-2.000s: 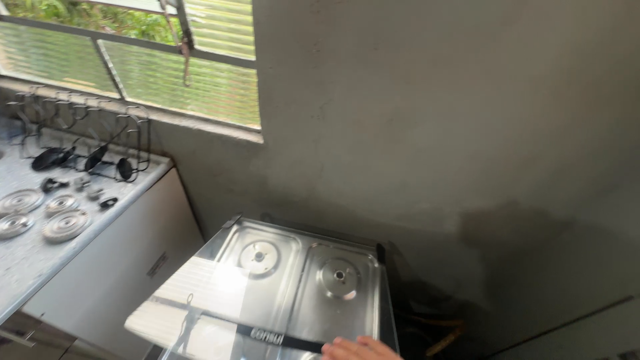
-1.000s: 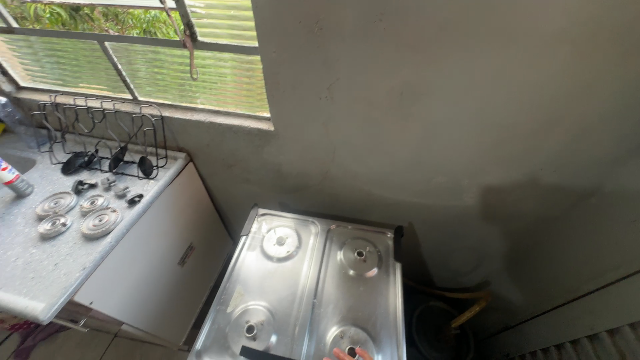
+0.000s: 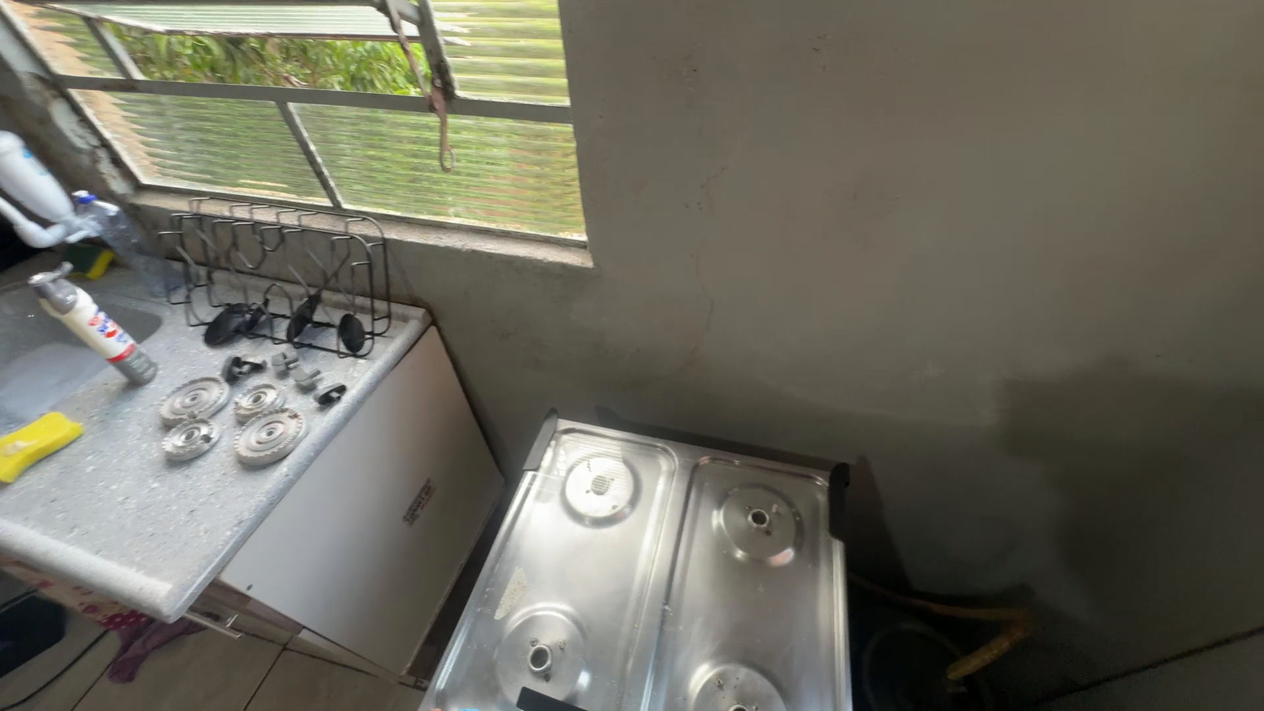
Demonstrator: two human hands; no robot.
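Observation:
A stainless steel gas stove top [image 3: 632, 592] fills the lower middle of the view, with its burner seats bare. Neither of my hands can be made out; only a tiny bit of something blue shows at the bottom edge by the stove's front left. Burner rings and caps [image 3: 270, 436] lie on the speckled counter at left, beside several stove knobs [image 3: 242, 367]. Close by are a white spray or squeeze bottle [image 3: 99, 331] with a grey base and a yellow sponge [image 3: 38, 446].
A black wire rack [image 3: 380, 267] with dark utensils stands against the window sill. The counter's edge [image 3: 227, 538] lies left of the stove, a gap between them. Right of the stove, a yellowish hose [image 3: 992, 642] curves near a dark round container. A plastic bottle [image 3: 118, 232] stands by the sink.
The glass lid, partly lowered over the stove two seconds ago, no longer covers the burners. A hand seen at the stove's front in both earlier frames is out of sight.

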